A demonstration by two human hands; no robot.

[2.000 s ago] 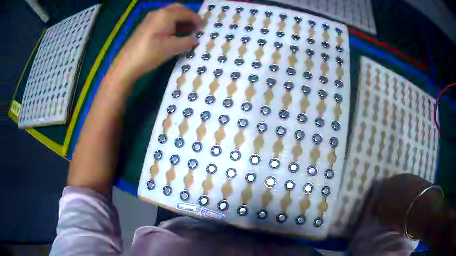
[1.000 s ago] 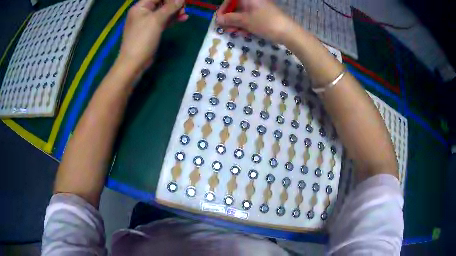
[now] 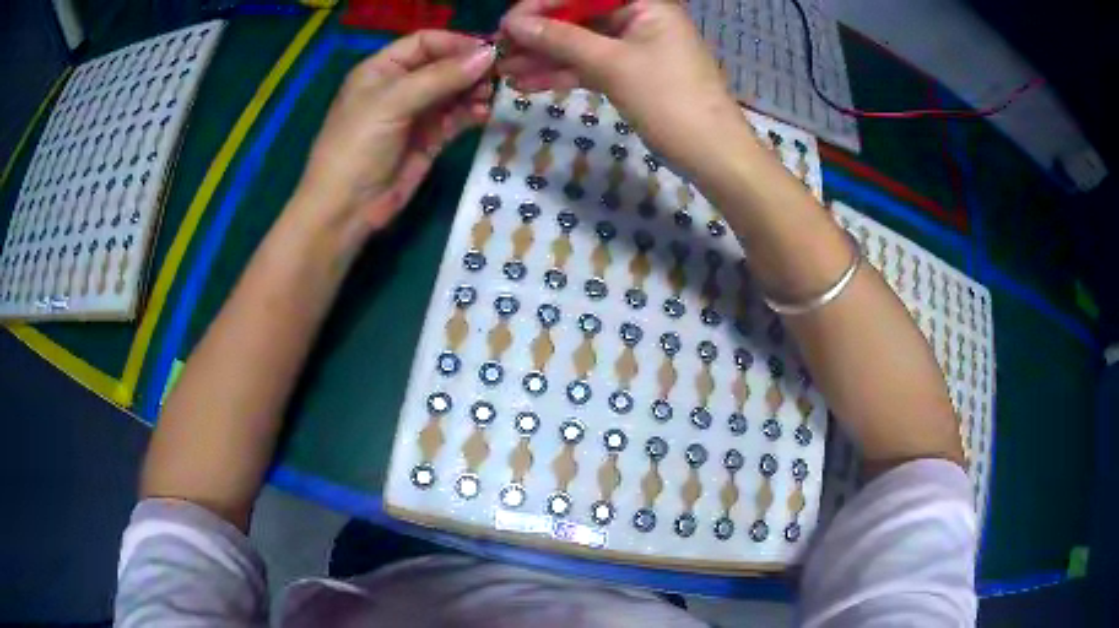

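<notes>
My left hand (image 3: 399,117) is at the top, left of the main tray's far edge, with thumb and fingertips pinched on a tiny dark part (image 3: 493,52). My right hand (image 3: 638,86) is just right of it, over the tray's far edge, shut on a red probe (image 3: 587,12). The fingertips of both hands almost touch at the part. Fingers hide most of the part and the probe's tip. The white main tray (image 3: 614,540) lies below, with rows of dark discs with pale centres and tan slots.
A left-hand tray (image 3: 92,184) lies inside yellow tape. A right-hand tray (image 3: 939,288) is partly behind my right forearm. A far tray (image 3: 785,74) has a dark and red wire (image 3: 908,114) across it. A red patch (image 3: 395,12) shows at the top edge.
My right hand came from the lower right to the tray's far edge with the red probe, then moved left. My left hand left the tray's edge, and both hands are now together.
</notes>
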